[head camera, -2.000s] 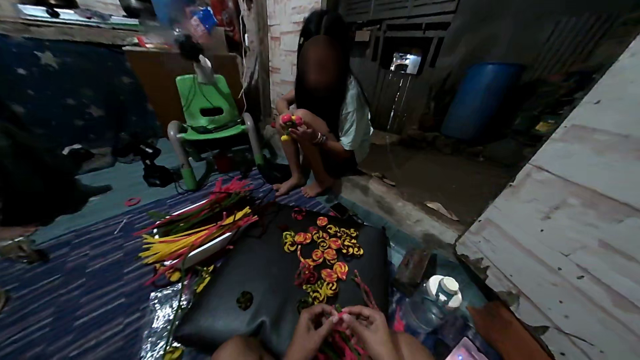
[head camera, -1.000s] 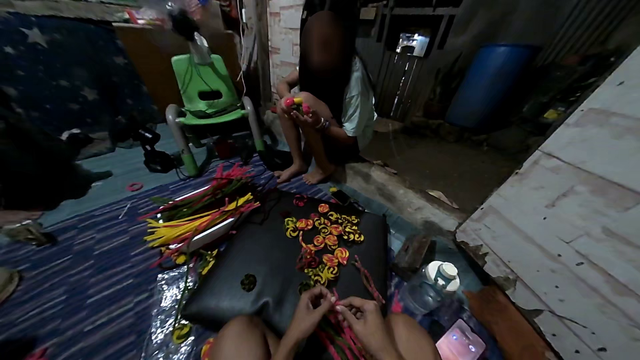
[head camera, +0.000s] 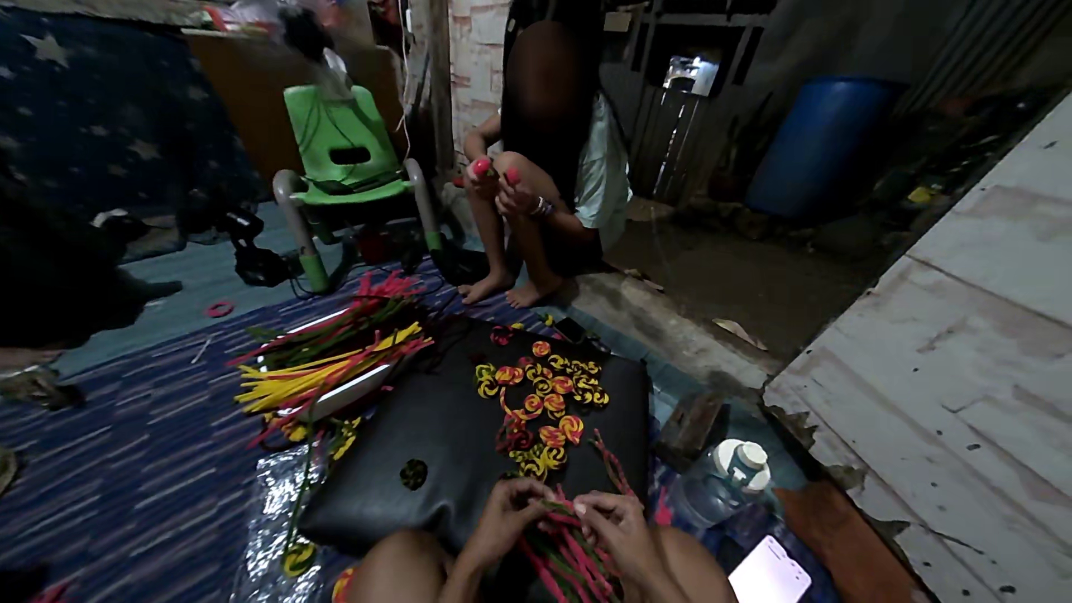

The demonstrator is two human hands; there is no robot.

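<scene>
My left hand and my right hand pinch a short stretch of pink and green fuzzy stems between their fingertips. Below them a bundle of pink and green fuzzy stems lies over my lap. In front of my hands, red, yellow and green spiral coils are spread on a black cushion, with one dark green coil apart at its left. A twisted pink and green strand lies beside my right hand.
Yellow, pink and green stems heap on a white tray left of the cushion. A water jug and lit phone are at right. Beyond sit a green chair and a person holding pink pieces. A white wall stands at right.
The seated person's hands have moved apart, with a pink piece at each. My hands stay close together at the stems. The view has shifted slightly.
</scene>
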